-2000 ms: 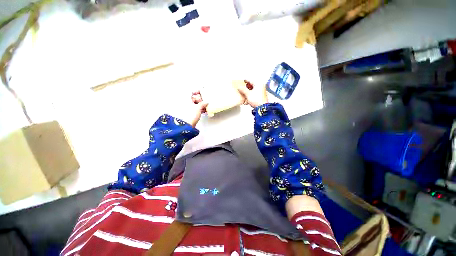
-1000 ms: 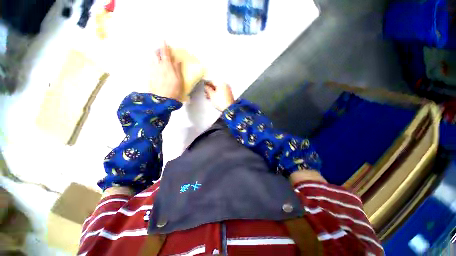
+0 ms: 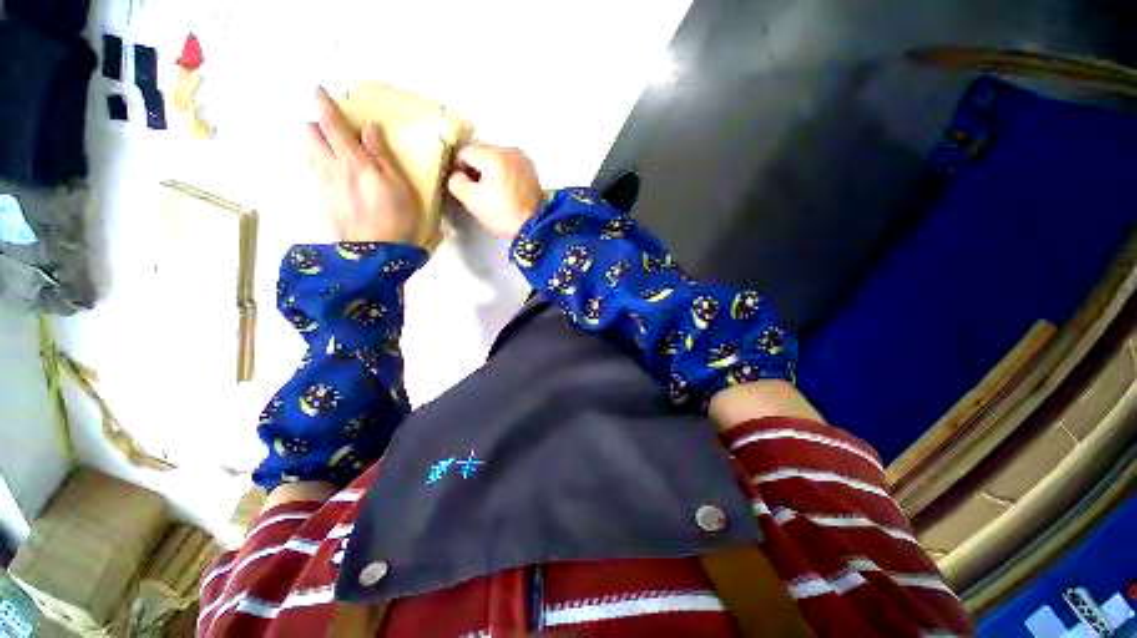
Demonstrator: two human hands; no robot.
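A stack of tan cut panels [image 3: 397, 119] lies on the white side table [image 3: 536, 62]. My left hand [image 3: 364, 181] lies on the near left part of the stack with its fingers spread and the palm down. My right hand [image 3: 494, 187] is at the stack's right edge, its fingers curled and the thumb and fingertips against the edge. Whether the right fingers pinch a layer cannot be told. Both forearms wear blue patterned sleeves.
Flat tan stacks [image 3: 206, 268] lie left of my left hand. Small black pieces [image 3: 150, 87] and a red piece [image 3: 191, 51] are at the upper left. A tan block stack [image 3: 87, 542] is at the lower left. A carton with blue lining [image 3: 985, 249] stands at the right.
The view has turned and moved closer to the panels. My left hand has gone from holding the stack's side to lying on top. The blue die has left the view.
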